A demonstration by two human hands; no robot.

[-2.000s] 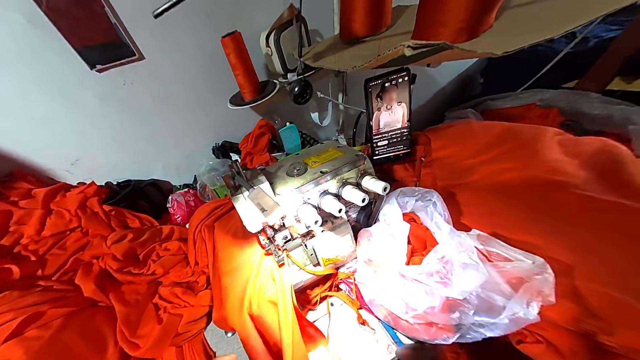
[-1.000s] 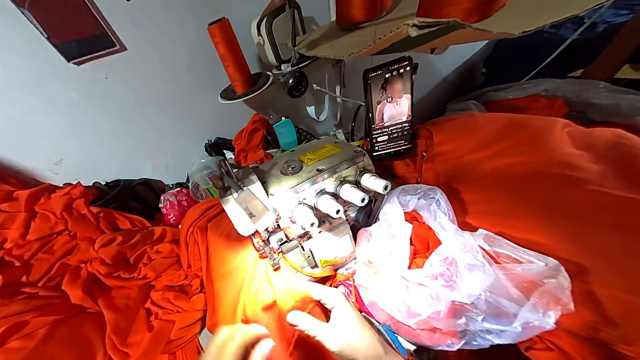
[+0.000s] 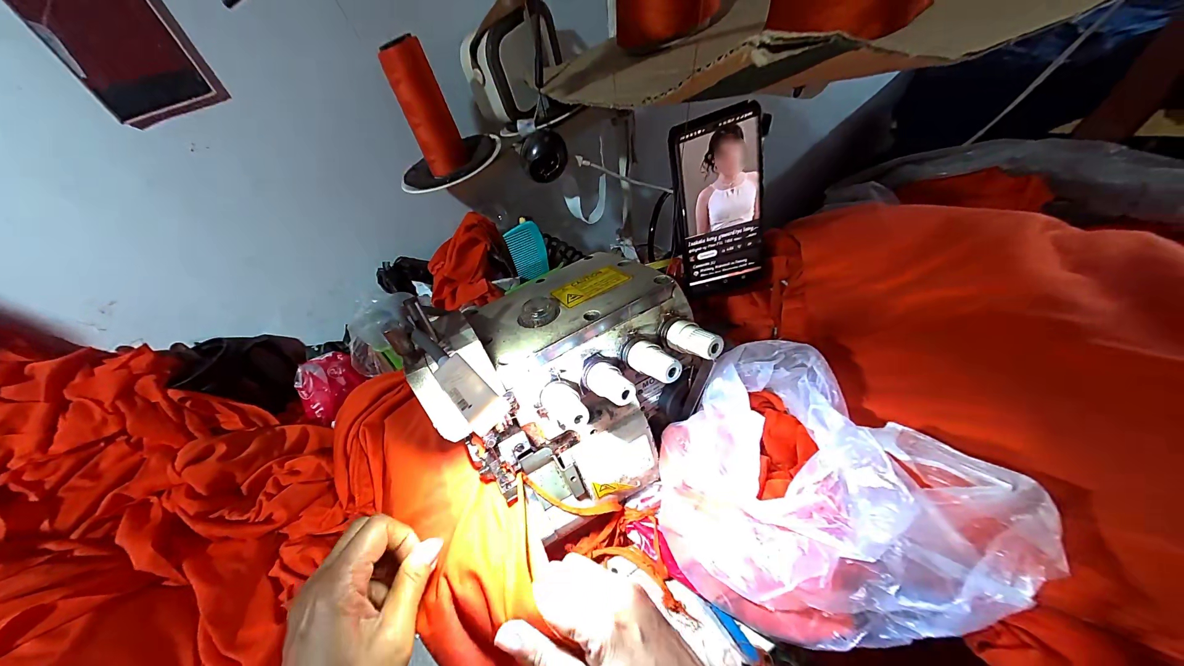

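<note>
An overlock sewing machine [image 3: 592,314] with several white tension knobs stands in the middle of the head view, its lamp lighting the needle area. Orange-red fabric [image 3: 490,564] hangs from the presser foot [image 3: 509,462] toward me. My right hand [image 3: 601,610] lies on this fabric just below the foot, overexposed, with its thumb and fingers pressed on the cloth. My left hand [image 3: 361,592] is to the left of it, at the fabric's left edge, fingers curled and the thumb near the index finger; whether it pinches cloth cannot be seen.
Heaped orange-red cloth [image 3: 185,499] spreads at the left. A clear plastic bag [image 3: 879,527] with orange cloth lies right of the machine, before more orange fabric [image 3: 999,305]. Behind stand a thread cone [image 3: 421,106] and a phone [image 3: 721,194]. A cardboard shelf [image 3: 721,79] overhangs the back.
Two seconds ago the hands were almost out of view. One second ago both were at the fabric below the foot; now my left hand is farther left, its fingers more curled.
</note>
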